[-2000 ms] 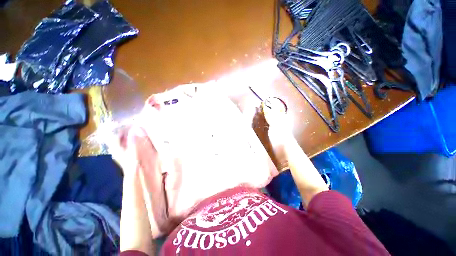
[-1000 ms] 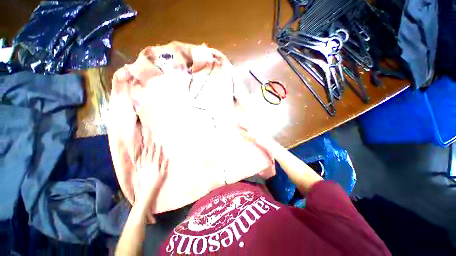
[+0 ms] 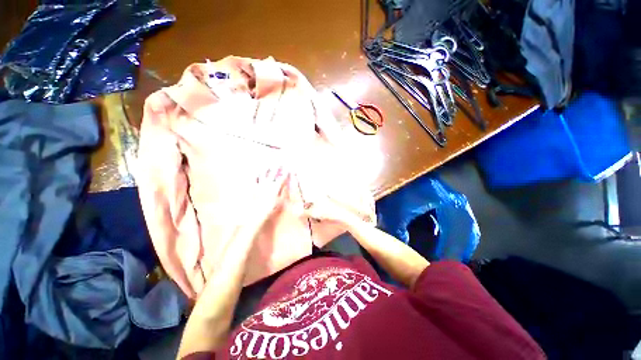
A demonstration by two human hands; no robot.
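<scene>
The salmon-pink jacket (image 3: 165, 140) lies spread on the brown table, its collar with a small dark label at the far end and its near hem by my body. Glare whitens its middle. My left hand (image 3: 270, 190) lies on the middle of the jacket front, washed out by glare. My right hand (image 3: 323, 209) is at the front edge near the hem, close to my left hand. Its fingers are too bright to read. Scissors (image 3: 367, 119) with red and yellow handles lie on the table right of the jacket.
Black hangers (image 3: 429, 63) lie tangled at the back right. Dark shiny wrapped items (image 3: 84, 49) lie at the back left. Grey garments (image 3: 42, 176) hang at the left. A blue bin (image 3: 548, 140) and a blue plastic bag (image 3: 450, 218) stand right of the table edge.
The jacket was drawn up near me, then laid out flat. The right hand let go of the scissors. My left hand has moved from the jacket's left side to its middle, near my right hand.
</scene>
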